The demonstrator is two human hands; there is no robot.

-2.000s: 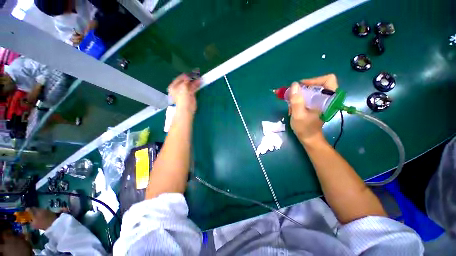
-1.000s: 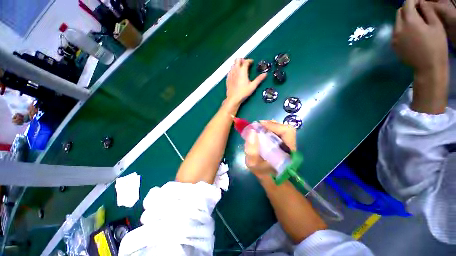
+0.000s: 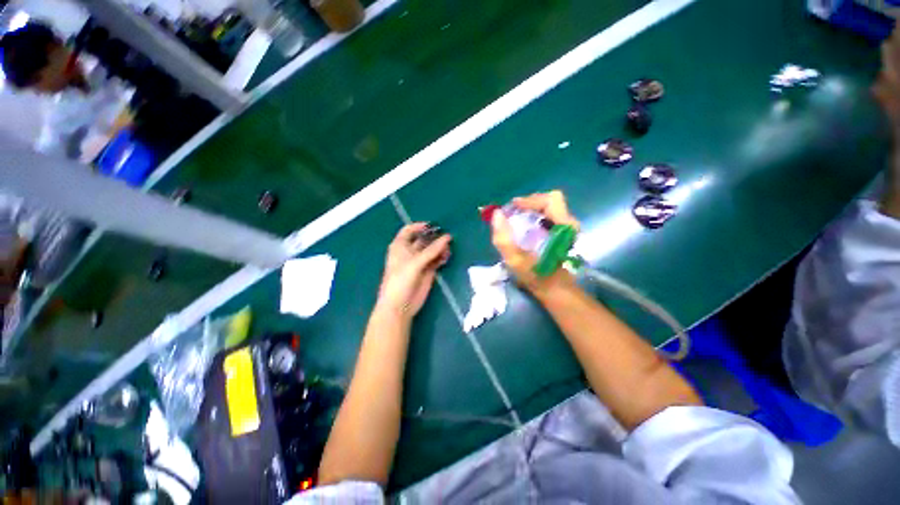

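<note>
My left hand (image 3: pixel 410 264) is shut on a dark round part (image 3: pixel 428 235), held between thumb and fingers above the green bench; the fingers cover part of it. My right hand (image 3: pixel 538 247) grips the dispensing syringe (image 3: pixel 526 229), a clear-pinkish barrel with a red tip end pointing up and left towards the left hand. Its green adapter (image 3: pixel 556 251) is at the rear, with a clear air hose (image 3: pixel 637 298) curving away to the right. The tip and the held part are apart. A crumpled white wipe (image 3: pixel 487 296) lies between the hands.
Several round parts (image 3: pixel 656 178) lie at the upper right, beyond them small white parts (image 3: pixel 794 77). A white paper sheet (image 3: pixel 307 285), a plastic bag (image 3: pixel 185 370) and the black dispensing controller (image 3: pixel 242 419) are at left. A pale rail (image 3: pixel 493 122) crosses behind. Another person's sleeve (image 3: pixel 847 316) is at right.
My left hand has moved from beside the loose round parts back towards the wipe and now holds a round part. One fewer part shows in the loose group. The view has shifted.
</note>
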